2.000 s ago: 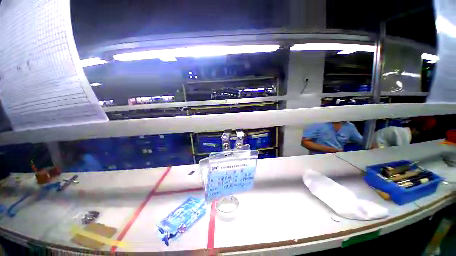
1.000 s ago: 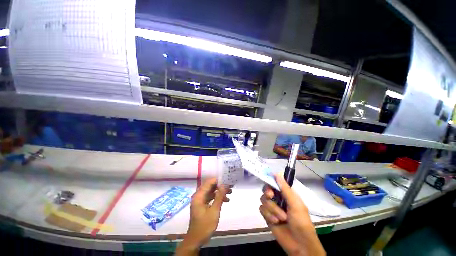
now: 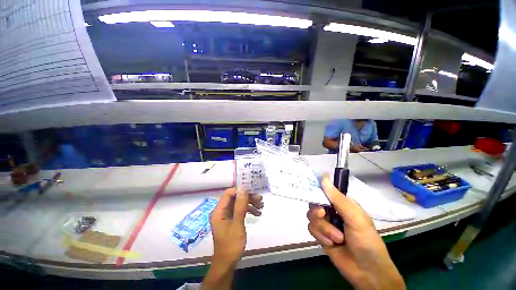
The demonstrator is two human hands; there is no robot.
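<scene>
My left hand (image 3: 231, 218) pinches the lower edge of a clear card sleeve (image 3: 249, 177) with printed text, hanging from metal clips on the shelf. My right hand (image 3: 351, 229) is closed around a short black handle (image 3: 340, 190) with a silver shaft (image 3: 343, 150) pointing up. A second white printed card (image 3: 291, 177) is tilted between the hands, its right end at my right thumb. Whether the thumb grips this card is hard to tell.
A blue-and-white packet (image 3: 194, 225) lies on the white bench (image 3: 283, 232). A blue bin (image 3: 431, 195) of tools or rods and a white cloth-like item (image 3: 376, 204) are right. Cardboard (image 3: 93, 247) with yellow tape lies left. A seated person (image 3: 351, 133) is across the bench.
Both hands have come into view since two seconds ago, the right with the black handle. The cards have been spread apart. Since one second ago, the view has shifted and the right hand appears further right.
</scene>
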